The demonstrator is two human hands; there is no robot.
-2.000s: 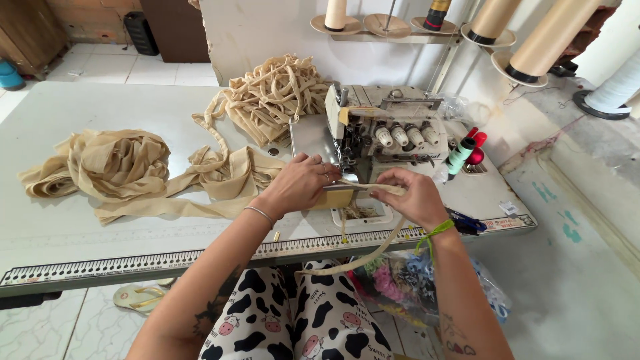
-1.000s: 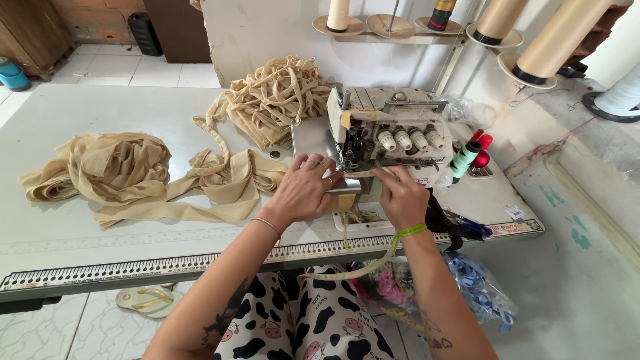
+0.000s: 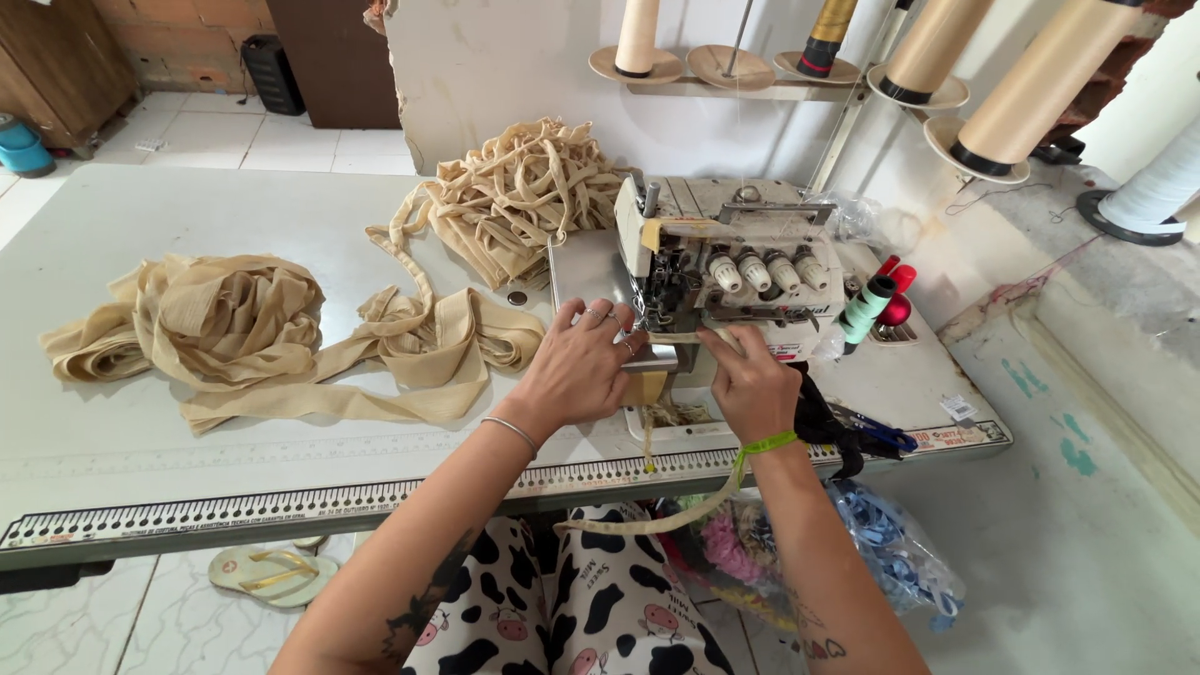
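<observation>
An overlock sewing machine point(image 3: 741, 262) stands on the worktable. My left hand point(image 3: 586, 361) lies at the left of its presser area, fingers bent over the metal plate and the fabric; what is under the fingers is hidden. My right hand point(image 3: 750, 380) pinches a narrow beige fabric strip point(image 3: 675, 338) just right of the needle area, and the strip runs taut between both hands. Its tail point(image 3: 647, 527) hangs below my right hand over my lap. Flat beige fabric strips point(image 3: 422, 347) lie left of my left hand. Behind them a heap of narrow sewn strips point(image 3: 525, 187) rests beside the machine.
A bundle of wide beige fabric point(image 3: 230, 319) lies at the left. Thread cones point(image 3: 1041, 94) stand on a rack behind. Small thread spools point(image 3: 867, 305) and blue-handled scissors point(image 3: 877, 429) are right of the machine. A printed ruler strip point(image 3: 375, 494) follows the table's front edge. Plastic bags point(image 3: 891, 544) with fabric sit below.
My right hand has moved left, closer to the needle area, since two seconds ago. My left hand stays by the machine's plate.
</observation>
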